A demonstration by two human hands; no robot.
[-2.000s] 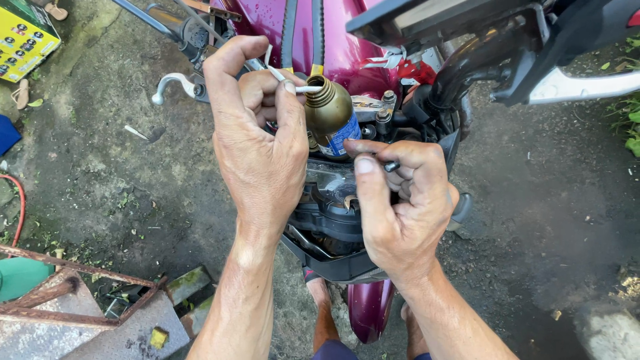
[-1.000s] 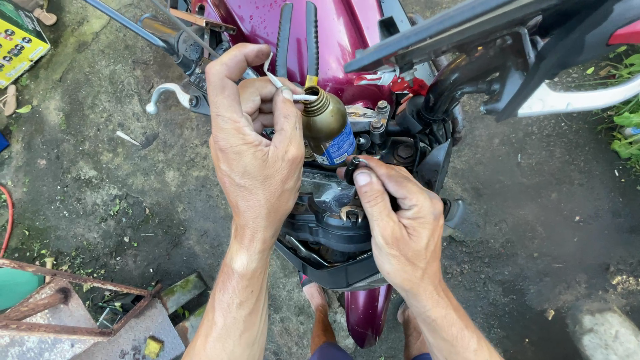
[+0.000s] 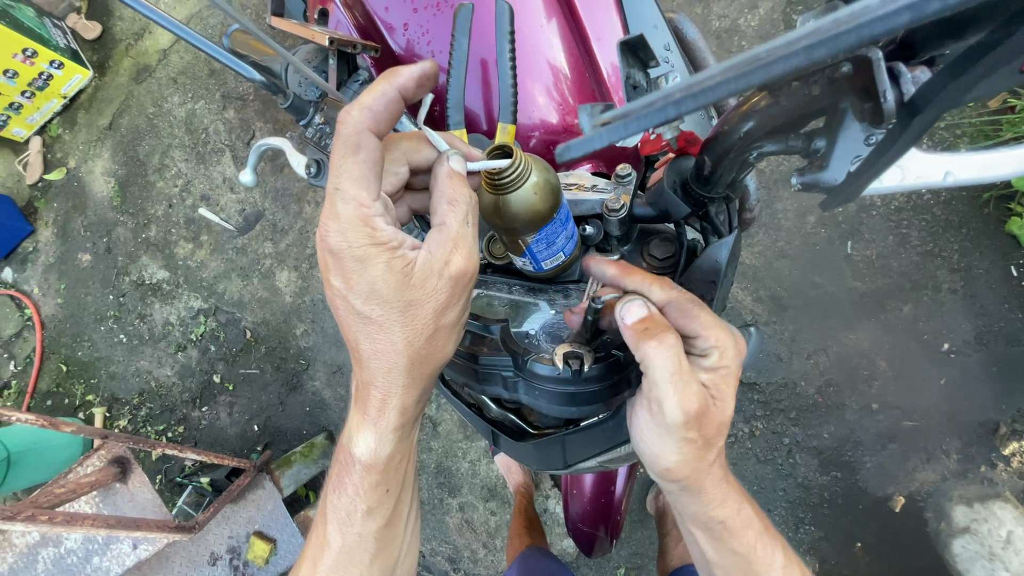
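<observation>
My left hand (image 3: 400, 208) pinches a thin white swab-like strip (image 3: 487, 166), whose tip lies at the uncapped mouth of a gold-brown bottle (image 3: 524, 200) with a blue label. The bottle stands tilted on the front of a purple motorcycle (image 3: 552, 64). Below and right of it, my right hand (image 3: 680, 352) holds a small dark cylindrical part (image 3: 592, 318) between thumb and fingers. An open-end wrench head (image 3: 574, 357) shows under that part, on the black headlight housing (image 3: 528, 364). Behind the bottle lie pliers with black and yellow handles (image 3: 506, 64).
Handlebar parts and a silver lever (image 3: 276, 156) stick out at the left. A dark bar (image 3: 768, 76) crosses the upper right. A rusty metal frame (image 3: 112, 524) stands low at the left, near a red hose (image 3: 36, 344). A person's bare feet and legs (image 3: 524, 512) show below.
My right hand's fingers have shifted around the dark part, and it now points lower, clear of the bottle. My left hand still holds the white strip at the bottle mouth.
</observation>
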